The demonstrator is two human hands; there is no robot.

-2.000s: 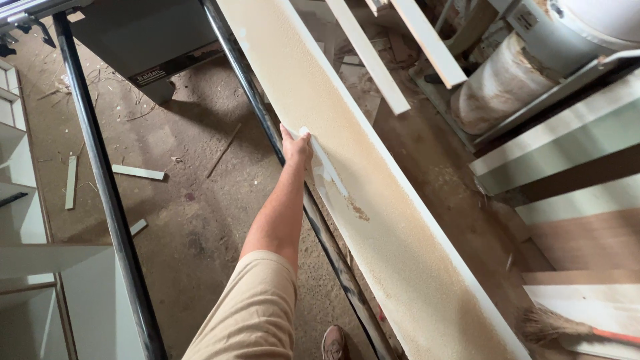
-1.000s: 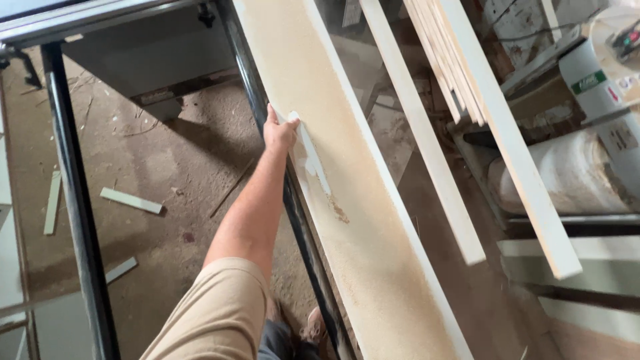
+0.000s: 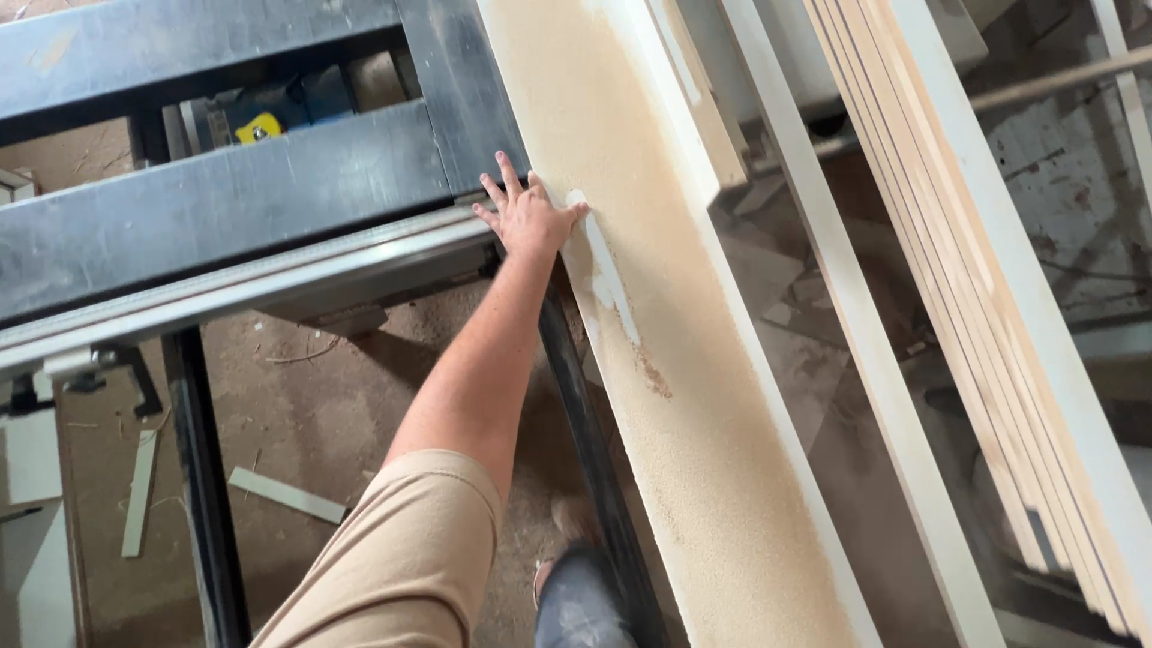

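My left hand (image 3: 533, 216) lies palm down with its fingers spread, at the left edge of a long, dusty board (image 3: 720, 360). Its thumb reaches onto the board's face, near the top of a white streak (image 3: 605, 261) with a rough brown patch at its lower end. The other fingers point over the corner of a dark metal machine table (image 3: 360, 162), beside the board. Whether the fingertips press on the metal cannot be told. My right hand is out of view.
A metal rail (image 3: 360, 256) edges the table; a yellow tape measure (image 3: 259, 129) shows in its gap. To the right are a narrow strip (image 3: 855, 315) and a stack of long strips (image 3: 954, 297). Offcuts (image 3: 286, 494) lie on the floor, and black legs (image 3: 202, 486) stand below.
The board and my left hand have come up beside the metal table, whose surface now fills the upper left. The fingers are more spread than before. The view has shifted.
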